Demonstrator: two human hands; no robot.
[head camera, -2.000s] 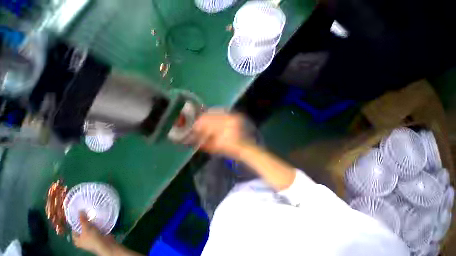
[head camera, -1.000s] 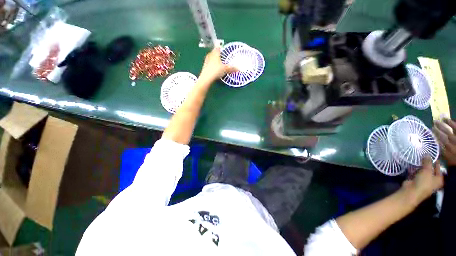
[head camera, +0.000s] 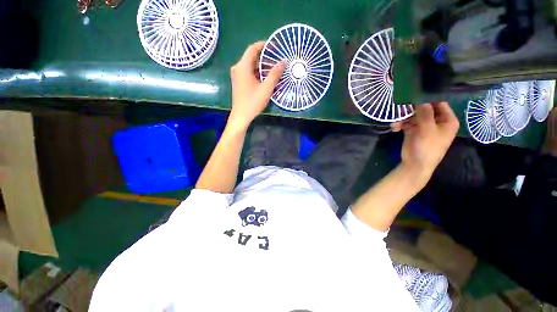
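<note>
My left hand (head camera: 253, 85) holds a white fan grille (head camera: 305, 91) by its left edge, thumb on top near the hub, over the green bench. My right hand (head camera: 427, 134) has its fingertips at the lower right edge of a second white grille (head camera: 371, 79), whose right part is hidden under the dark press head (head camera: 495, 49). The press seat is hidden. A stack of white grilles (head camera: 178, 30) lies on the bench at the upper left.
More white grilles (head camera: 516, 106) overlap at the right bench edge, beside another person's hand. A few copper-coloured rings (head camera: 85, 5) lie at the top left. Below the bench are a blue stool (head camera: 152, 159), an open brown carton (head camera: 24, 183) and a heap of white grilles (head camera: 427, 289).
My right hand has moved left from the far-right grilles to the grille at the press. My left hand now holds a grille nearer the bench's front edge. The view has shifted.
</note>
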